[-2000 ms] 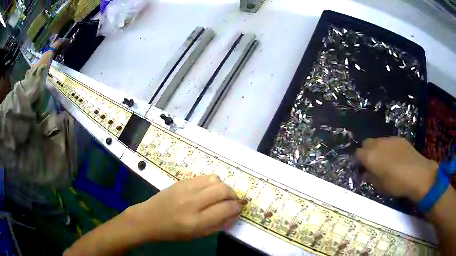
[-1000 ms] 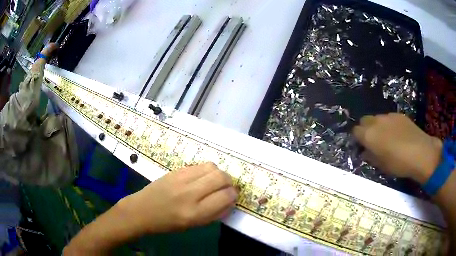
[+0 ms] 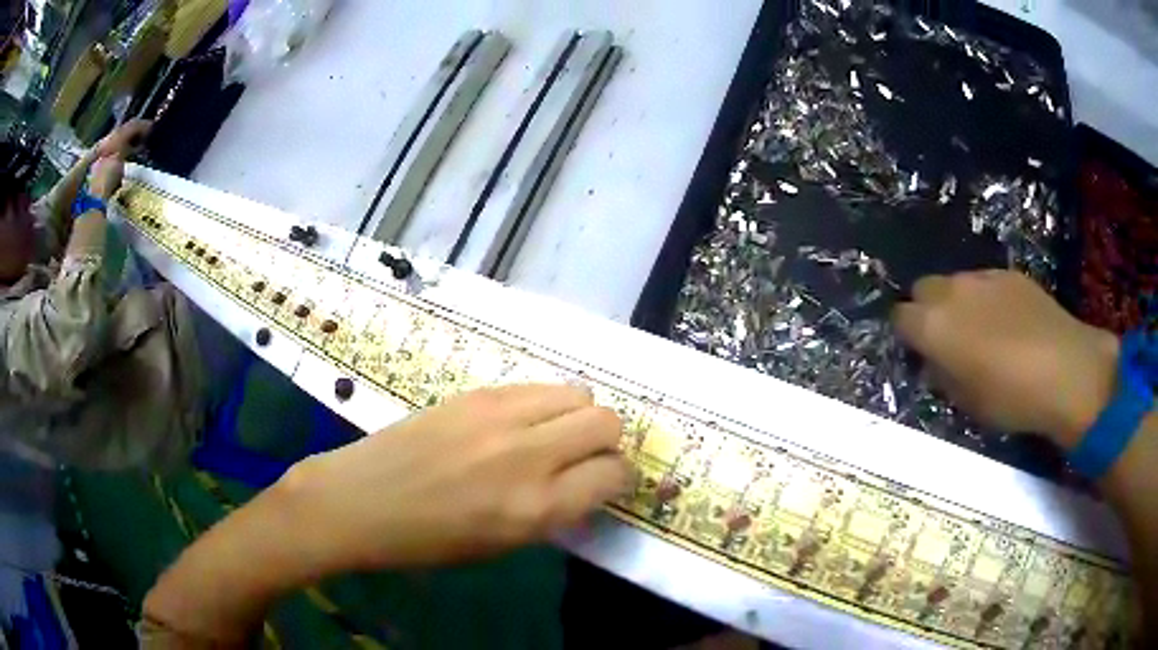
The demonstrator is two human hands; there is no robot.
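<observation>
A long pale-yellow circuit board panel [image 3: 813,521] lies in the white conveyor rail [image 3: 711,387], with dark-red components along its front side. My left hand [image 3: 508,464] is over the middle of the panel, fingertips pinched together at the board; whether they hold a part is hidden. My right hand [image 3: 1003,356], with a blue wrist strap [image 3: 1115,413], is over the lower right of the black component tray [image 3: 660,260] with its silver components [image 3: 749,305]. Its fingertips point down among the parts; I cannot tell whether they hold one.
Grey metal bars [image 3: 438,146] lie in pairs on the bench. A tray of red components [image 3: 1118,235] is at the right edge. Dark knobs [image 3: 396,265] stand along the rail. A co-worker [image 3: 95,337] works at the far left, near a dark tray [image 3: 191,114] and a clear plastic bag [image 3: 273,38].
The dark gap between panels seen earlier no longer shows. My left hand has shifted slightly up and right. My right hand stays at the silver parts. The co-worker's hands have moved to the rail's far end.
</observation>
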